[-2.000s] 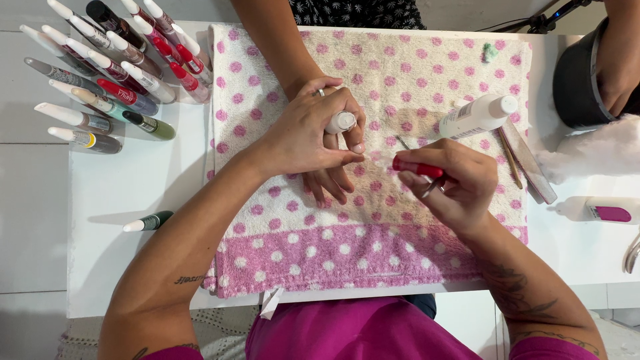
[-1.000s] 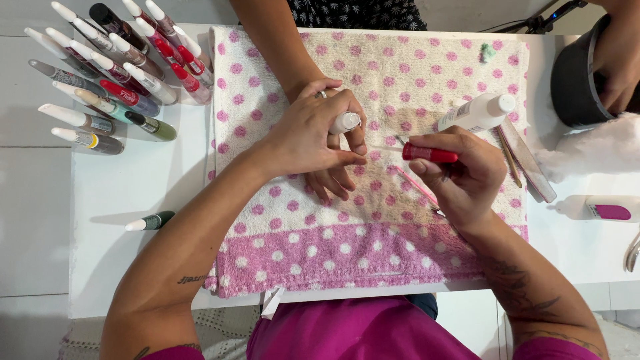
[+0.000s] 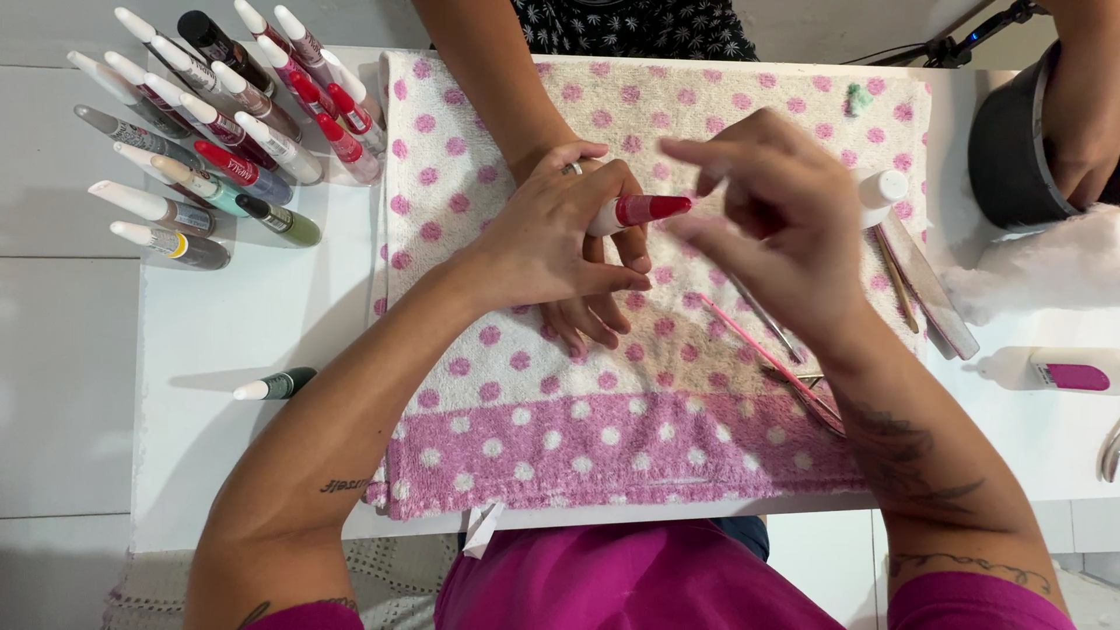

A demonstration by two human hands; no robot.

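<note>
My left hand (image 3: 547, 232) holds a nail polish bottle (image 3: 604, 219) with its red cap (image 3: 652, 208) on it, and rests over another person's hand (image 3: 586, 324), which lies palm down on the polka-dot towel (image 3: 525, 437). My right hand (image 3: 779, 219) is raised to the right of the cap, blurred, fingers apart, with nothing seen in it. Below it on the towel lie a thin metal tool (image 3: 766, 319) and a pink stick (image 3: 744, 332). A white-capped bottle (image 3: 882, 194) stands partly hidden behind my right hand.
Many nail polish bottles (image 3: 280, 149) stand at the upper left; a dark green one (image 3: 276, 385) is nearer. On the right are a nail file (image 3: 927, 289), a wooden stick (image 3: 897, 280), cotton (image 3: 1041, 262), a pink-labelled bottle (image 3: 1072, 372) and a dark bowl (image 3: 1006, 149) with a person's hand inside.
The red cap, earlier in my right hand with its brush out, is now on the bottle in my left hand. My right hand has let go of it and opened.
</note>
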